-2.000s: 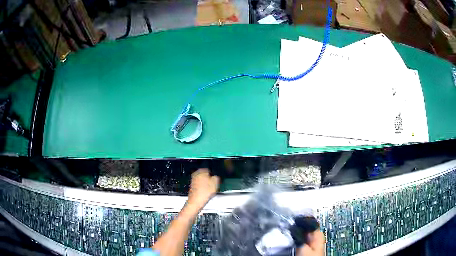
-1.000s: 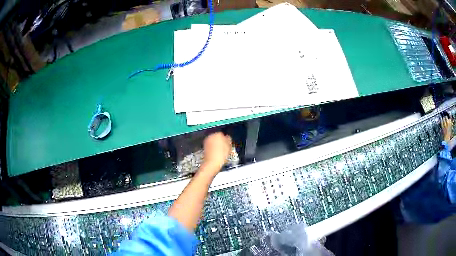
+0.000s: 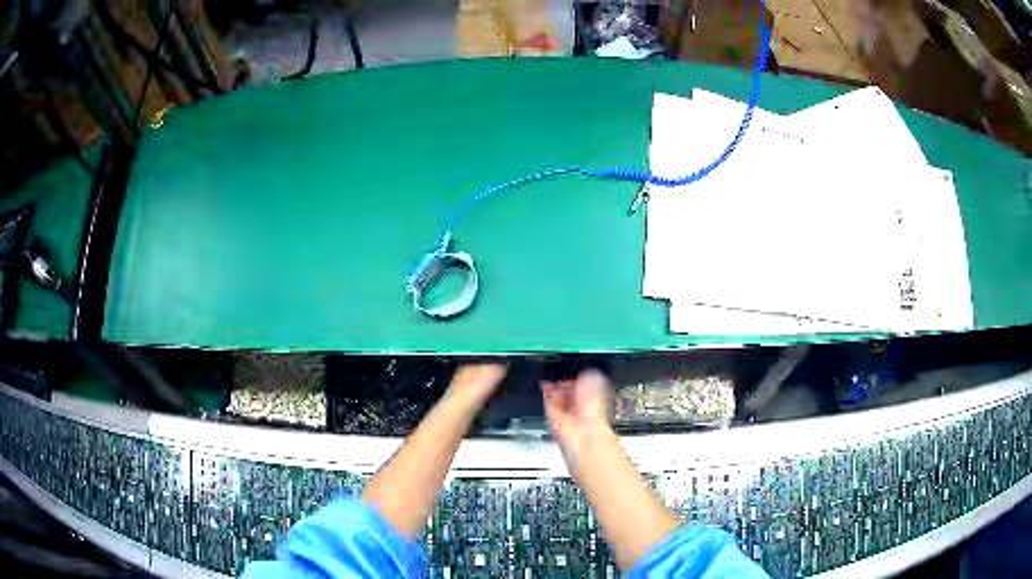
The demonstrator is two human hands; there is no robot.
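Observation:
My left hand point(image 3: 478, 382) reaches under the front edge of the green-matted shelf point(image 3: 283, 226); its fingers are hidden in the shadow. My right hand point(image 3: 577, 402) is beside it on the right, blurred, with dark coverings at the fingertips. Between and behind the hands it is dark, and I cannot tell what they hold. A bin of dark parts point(image 3: 383, 396) is left of my left hand. A bin of cream parts point(image 3: 677, 400) is right of my right hand. No component bag shows.
Green circuit boards point(image 3: 306, 515) line the white-railed conveyor point(image 3: 781, 450) below my hands. Another cream-parts bin point(image 3: 278, 405) is at the left. A wrist strap point(image 3: 445, 286) on a blue coiled cord point(image 3: 679, 181) and white papers point(image 3: 792, 215) lie on the shelf.
The view has swung back left. The dark-parts bag seen two seconds ago is out of sight. Both hands are now together under the shelf edge, between the dark and cream parts.

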